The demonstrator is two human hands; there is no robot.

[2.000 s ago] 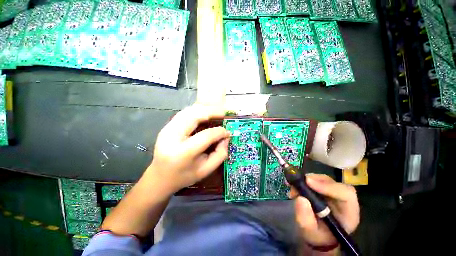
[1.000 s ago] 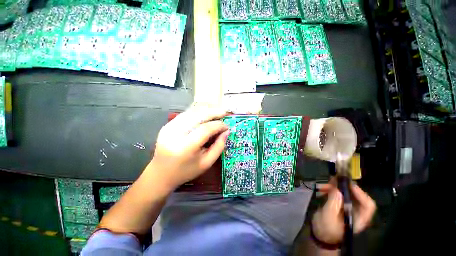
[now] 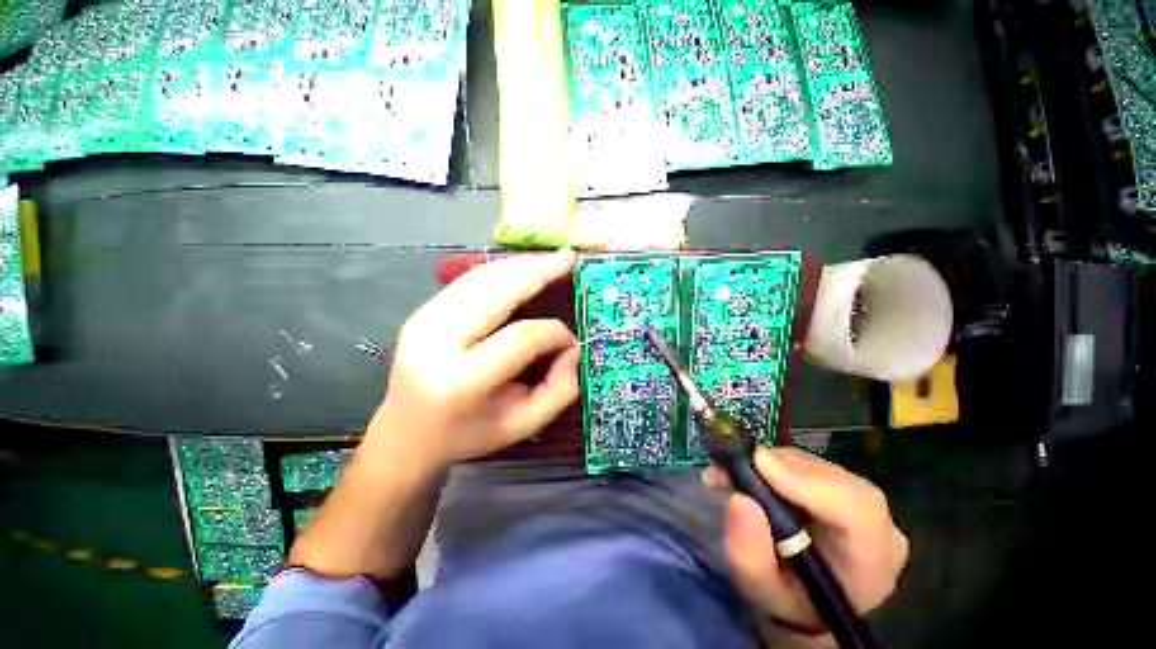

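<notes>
Two narrow green circuit boards lie side by side, the left one (image 3: pixel 630 412) and the right one (image 3: pixel 748 298), on a dark red-brown pad (image 3: pixel 548 304). My left hand (image 3: pixel 475 368) is at the left board's left edge, with thumb and fingertip close together there; a thin line shows at the fingertips, too fine to tell clearly. My right hand (image 3: pixel 818 526) holds the black soldering iron (image 3: pixel 748 479) like a pen. Its tip is over the upper middle of the left board; contact cannot be told.
A white cup (image 3: pixel 887 317) and a yellow sponge (image 3: pixel 925 393) stand right of the pad. Overlapping green boards (image 3: pixel 342 89) lie at the back, beside a yellow strip (image 3: pixel 533 127). Silvery slivers (image 3: pixel 285 361) lie left. A black box (image 3: pixel 1093 355) is far right.
The iron went from the left board to the white cup and is now back over the left board, a little lower than at first. My left hand has stayed at the board's edge.
</notes>
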